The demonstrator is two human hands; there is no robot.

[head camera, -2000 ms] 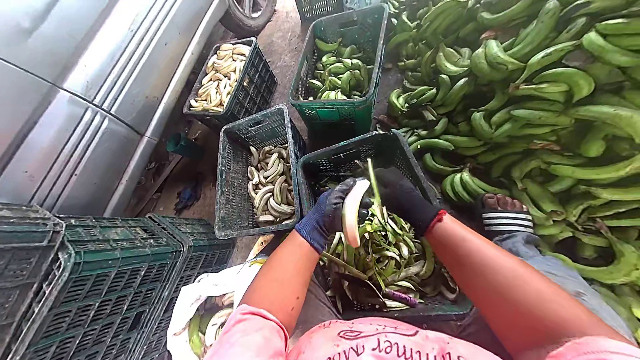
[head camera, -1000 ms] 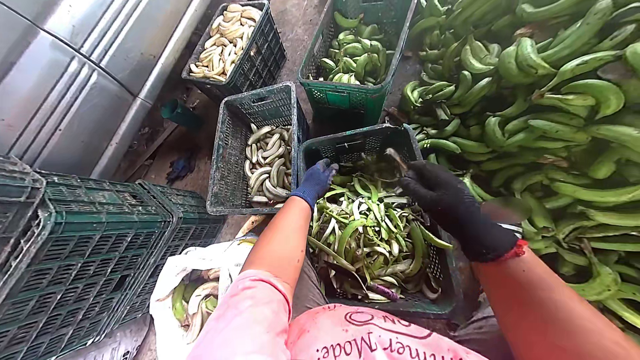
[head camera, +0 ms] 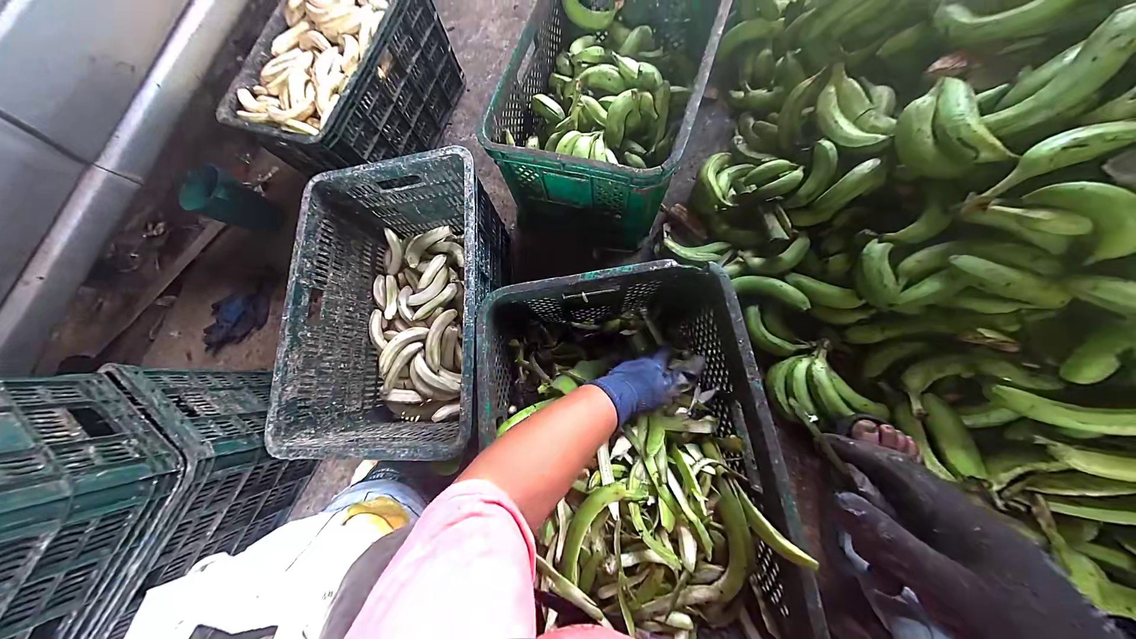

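Observation:
My left hand [head camera: 652, 386], in a blue glove, reaches into the black plastic crate [head camera: 781, 461] of green plantain peels [head camera: 661, 497]. Its dark fingertips touch the contents near the crate's right wall; whether they grip anything cannot be told. My right hand [head camera: 958, 532], in a black glove, looms large and blurred at the lower right, close to the camera. Its fingers look apart, with nothing visible between them. Beyond it spreads a big pile of unpeeled green plantains [head camera: 1003, 266]. Peeled plantains [head camera: 422, 324] lie in the dark crate [head camera: 288, 355] to the left.
A fuller crate [head camera: 390, 98] of peeled plantains stands at the upper left. A green crate [head camera: 577, 182] holds unpeeled ones. Empty-looking stacked crates [head camera: 142, 470] flank the lower left, near a white sack [head camera: 257, 568]. A glove-like blue cloth [head camera: 238, 318] lies on the ground beside a vehicle [head camera: 80, 106].
The peeled plantain held two seconds ago is no longer in my hands. My left hand has moved right across the peel crate. My right hand has come away from that crate toward the lower right.

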